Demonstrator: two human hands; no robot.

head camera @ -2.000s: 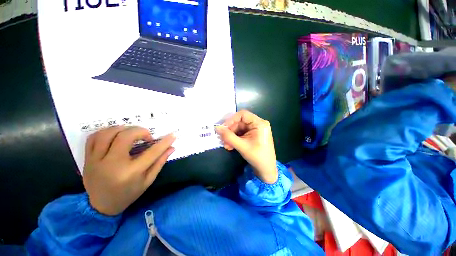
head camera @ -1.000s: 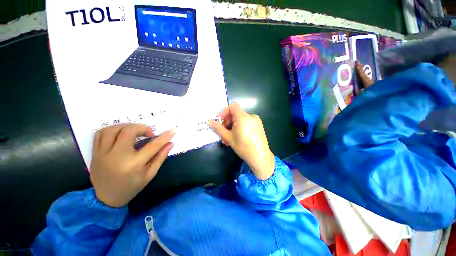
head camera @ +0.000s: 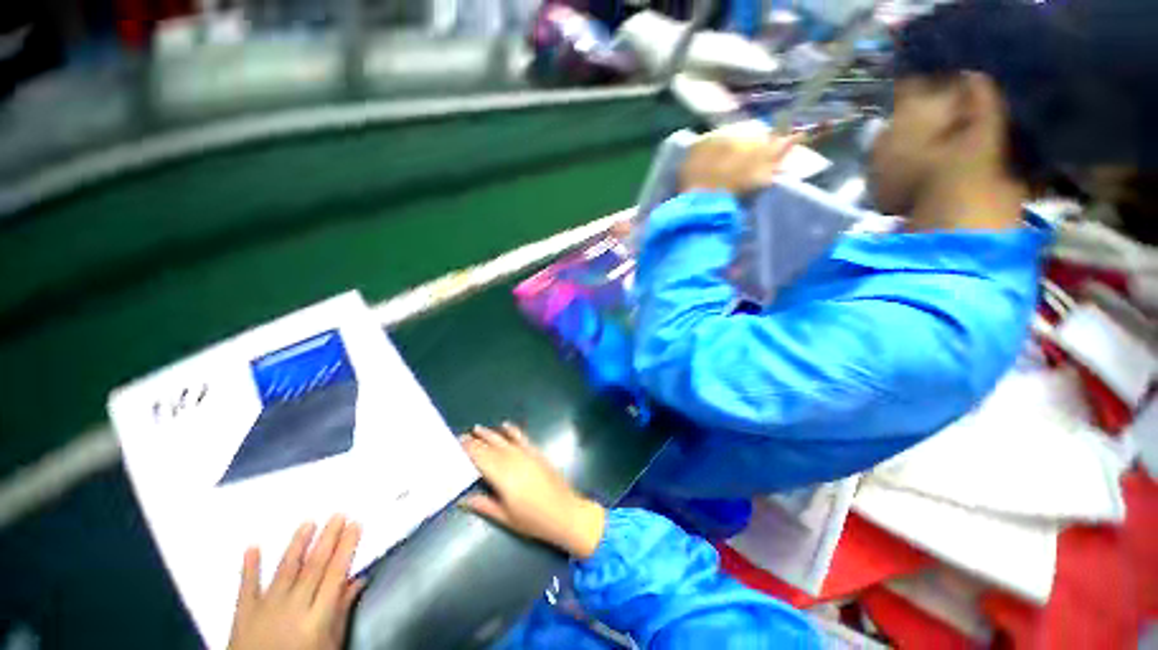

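A white retail box with a dark tablet and keyboard picture lies flat on the dark green bench. The picture is blurred. My left hand rests on the box's near part, palm down with fingers spread, cut off by the lower edge. My right hand is at the box's right corner, fingers apart and touching or very close to its edge. I see nothing held in either hand. No sticker can be made out.
A person in a blue smock stands close on the right, holding a grey item. A colourful box lies before them. The green conveyor runs beyond the whitish rail. White and red pieces are piled behind the person.
The view has swung up and right, showing the conveyor and neighbour. My left hand's fingers have spread out. My right hand has left the printed area for the box's right corner.
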